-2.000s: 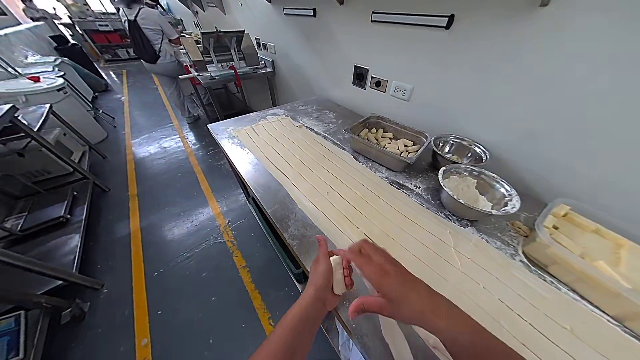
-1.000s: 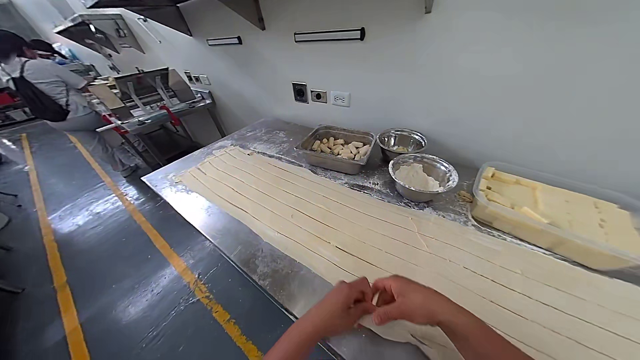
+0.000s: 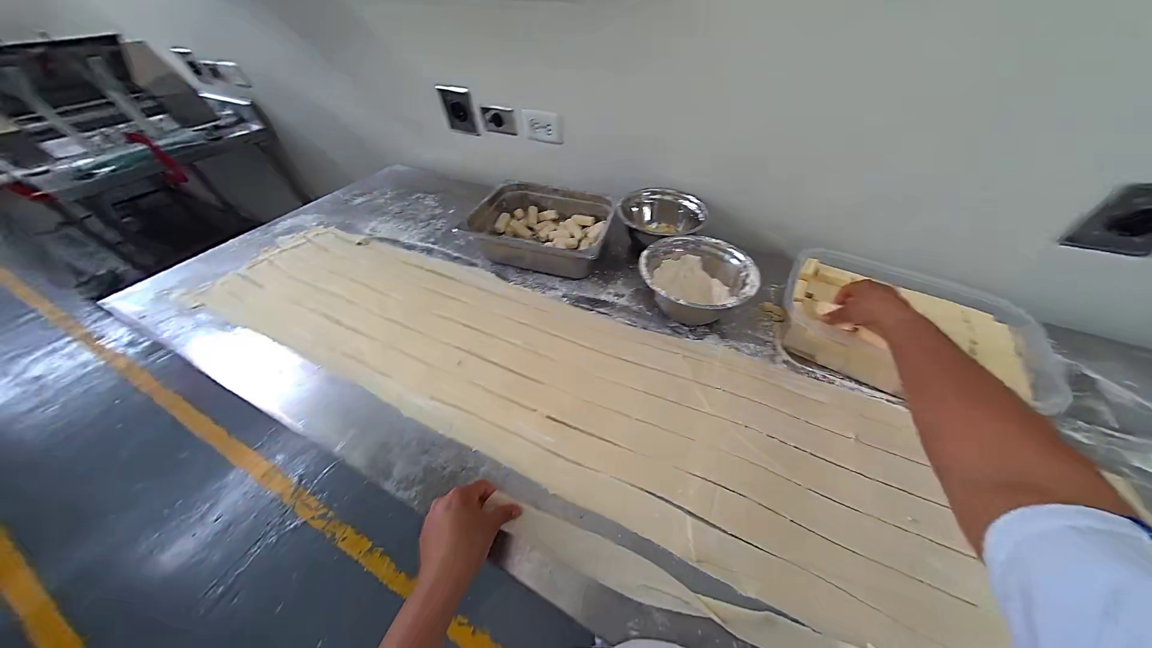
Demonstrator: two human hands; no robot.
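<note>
A long sheet of rolled dough point(image 3: 558, 396), cut lengthwise into strips, lies along the steel table. At its near edge my left hand point(image 3: 468, 522) pinches the end of a separate dough strip point(image 3: 594, 553) between thumb and fingers. My right hand point(image 3: 868, 308) reaches into a clear plastic tub point(image 3: 1048, 360) of pale yellow sticks, perhaps cheese, at the right; its fingertips are at the sticks, and whether they grip one cannot be told. A steel pan point(image 3: 540, 256) by the wall holds several short pale pieces point(image 3: 553, 229).
Beside the pan stand a metal bowl point(image 3: 664, 205) and a bowl of flour point(image 3: 693, 281). Flour dusts the steel table point(image 3: 378, 450). Outlets point(image 3: 499, 119) are on the wall. Another steel table with equipment point(image 3: 99, 135) stands at the far left, beyond the floor.
My hands, together over the dough a second ago, are now apart: the right is in the plastic tub, the left at the strip's end. The view has swung right.
</note>
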